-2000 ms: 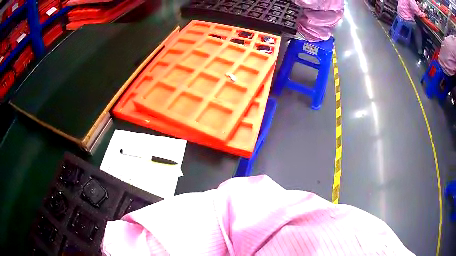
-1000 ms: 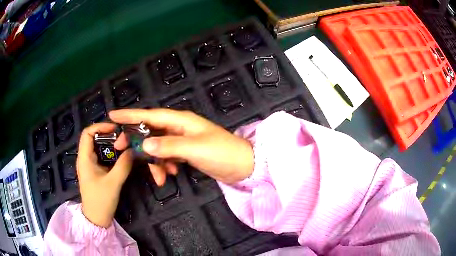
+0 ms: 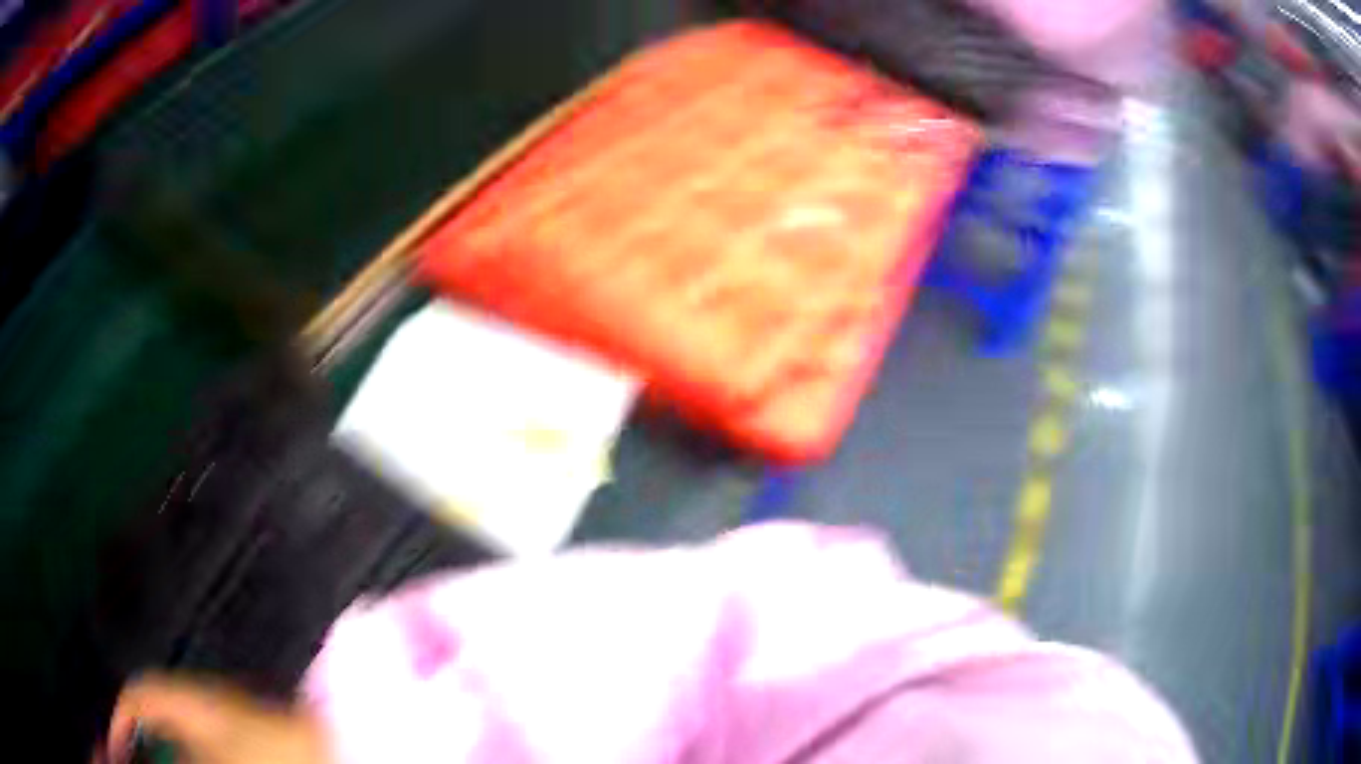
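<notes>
The view is strongly blurred. My right hand [image 3: 224, 719] is cut off by the bottom edge at the lower left, with only part of it and the pink sleeve showing. Whether it holds a watch cannot be told. My left hand is out of the picture. The black foam tray [image 3: 269, 523] lies at the left as a dark smear; its pockets and watches cannot be made out.
A white paper sheet [image 3: 485, 418] lies beside the foam tray, with a faint yellowish mark on it. Stacked orange-red trays [image 3: 702, 224] lie beyond it. A blue stool [image 3: 1008, 246], a person's pink clothing [image 3: 1067, 112] and a yellow floor line [image 3: 1045, 433] show to the right.
The view has swung right, away from the watches held one second ago. My left hand has left the picture, and my right hand is now at the lower left edge.
</notes>
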